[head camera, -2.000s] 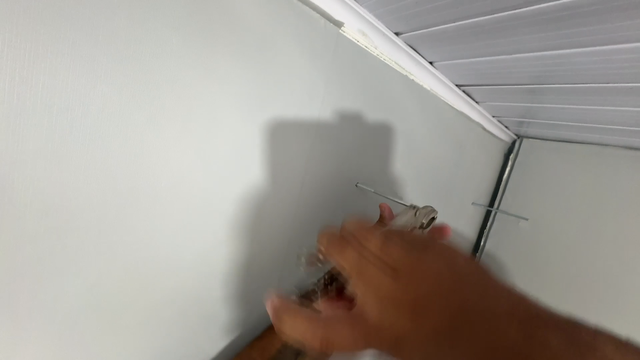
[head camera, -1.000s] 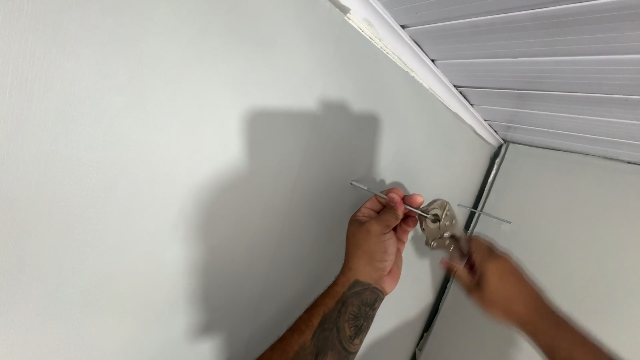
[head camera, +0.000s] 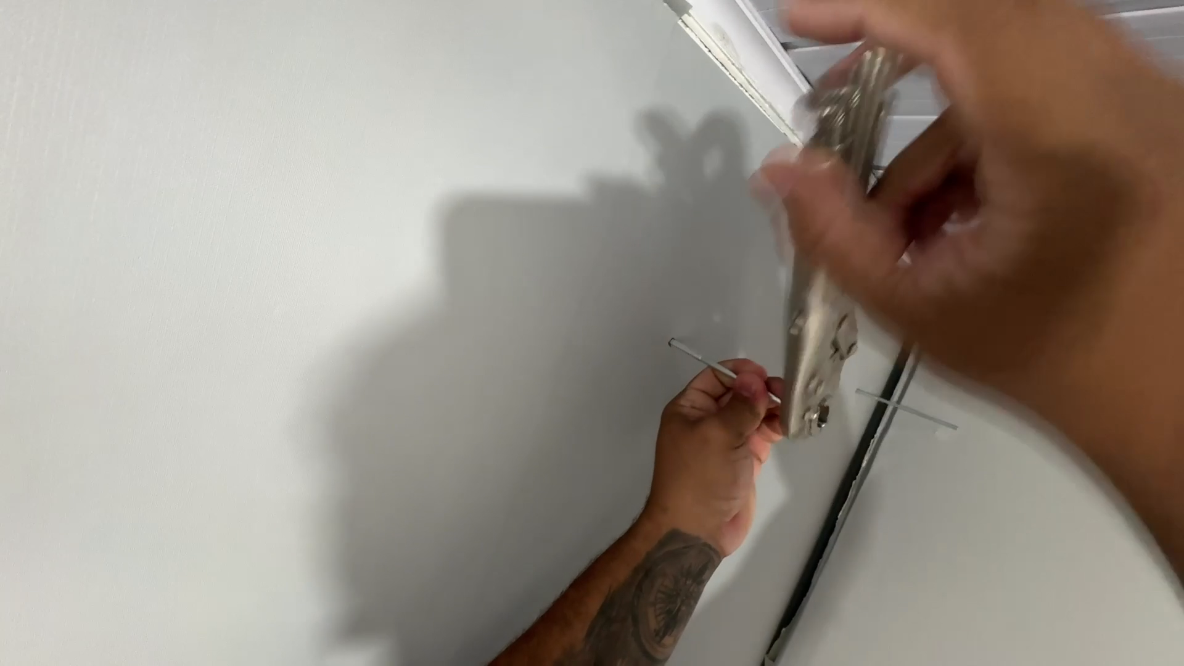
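Pinched between the thumb and fingers of my left hand (head camera: 717, 444) is a thin metal rod (head camera: 700, 359), its free end pointing up and left in front of the wall. My right hand (head camera: 980, 185), blurred and close to the camera, is around the handles of metal locking pliers (head camera: 820, 342). Their jaw end points down and lies right beside my left fingertips, at the rod's lower right end. Whether the jaws grip the rod cannot be told.
A pale wall panel (head camera: 231, 277) fills the left. A dark corner gap with a metal edge (head camera: 846, 490) runs down at the right, crossed by a second thin rod (head camera: 906, 409). White trim (head camera: 749, 55) borders the slatted ceiling (head camera: 1142, 23) above.
My right hand has swung up with the pliers, from the lower right of my left hand to above it. The pliers' handles now point upward. My left hand still holds the rod.
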